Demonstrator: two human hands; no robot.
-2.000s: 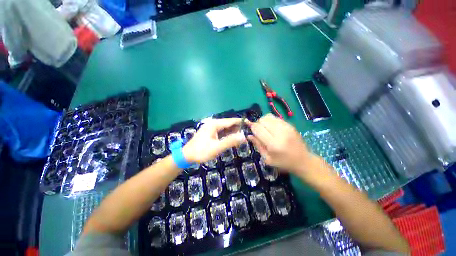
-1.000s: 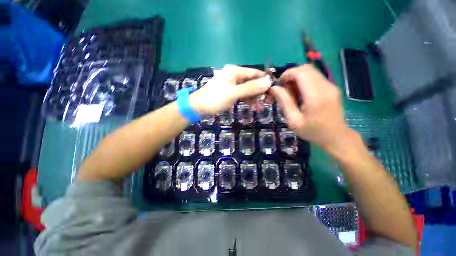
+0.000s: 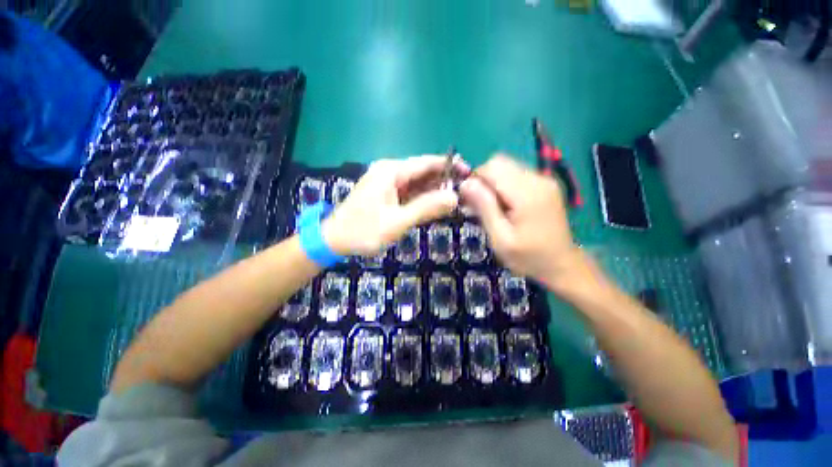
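Observation:
A black blister tray (image 3: 315,399) lies in front of me with rows of silvery electronic modules (image 3: 407,296) in its pockets. My left hand (image 3: 388,205), with a blue band at the wrist, is above the tray's back rows and pinches a small dark-edged module (image 3: 451,171) between thumb and fingers. My right hand (image 3: 520,210) meets it from the right, its thumb and fingertips pinched together at the module. Whatever the right fingertips hold is too small and hidden to tell.
Red-handled pliers (image 3: 556,164) and a smartphone (image 3: 621,186) lie behind and right. A clear small-cell tray (image 3: 675,283) is at right, beside stacked whitish trays (image 3: 730,146). A second black tray (image 3: 219,100) under clear plastic is at left, with another clear-cell tray (image 3: 150,296) in front.
The camera view has shifted. Both hands stay together above the tray's back rows, and the pinched module now shows upright between the fingertips.

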